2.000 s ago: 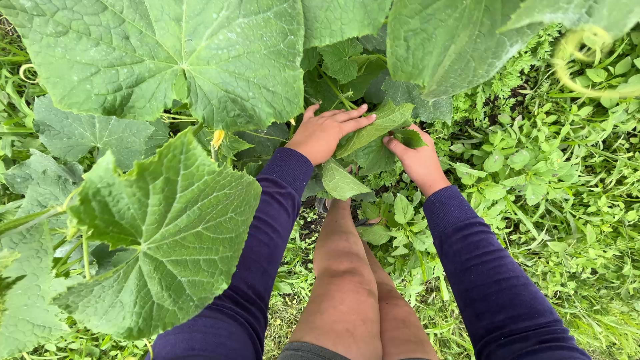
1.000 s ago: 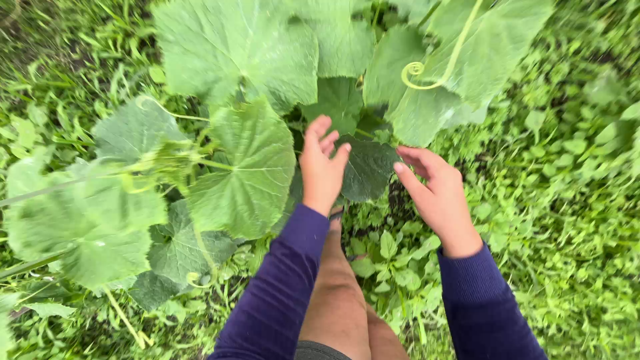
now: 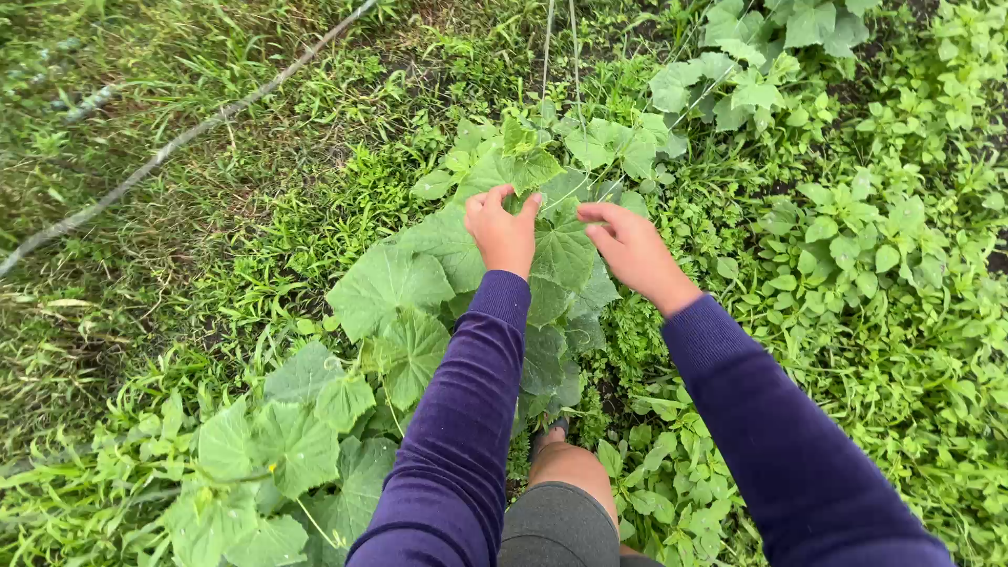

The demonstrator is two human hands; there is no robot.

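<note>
A leafy cucumber-like vine (image 3: 390, 287) with broad lobed leaves climbs through the middle of the view. My left hand (image 3: 504, 228) is at its upper part, thumb and fingers curled at the base of a small young leaf (image 3: 534, 169); whether they pinch the stem is hidden. My right hand (image 3: 630, 248) is just to the right, thumb and forefinger apart beside a larger leaf (image 3: 563, 248), with no thing visible between them. Thin strings (image 3: 576, 63) run up from the top of the vine.
A grey rope or hose (image 3: 185, 135) crosses the grass at the upper left. Another broad-leaved vine (image 3: 740, 71) grows at the upper right. Low weeds (image 3: 858, 236) cover the ground on the right. My foot (image 3: 551, 431) stands close to the vine's lower leaves.
Both hands have left the low leaves near my legs and are now at the vine's upper part. The leaf between my hands two seconds ago is no longer held. The view has widened.
</note>
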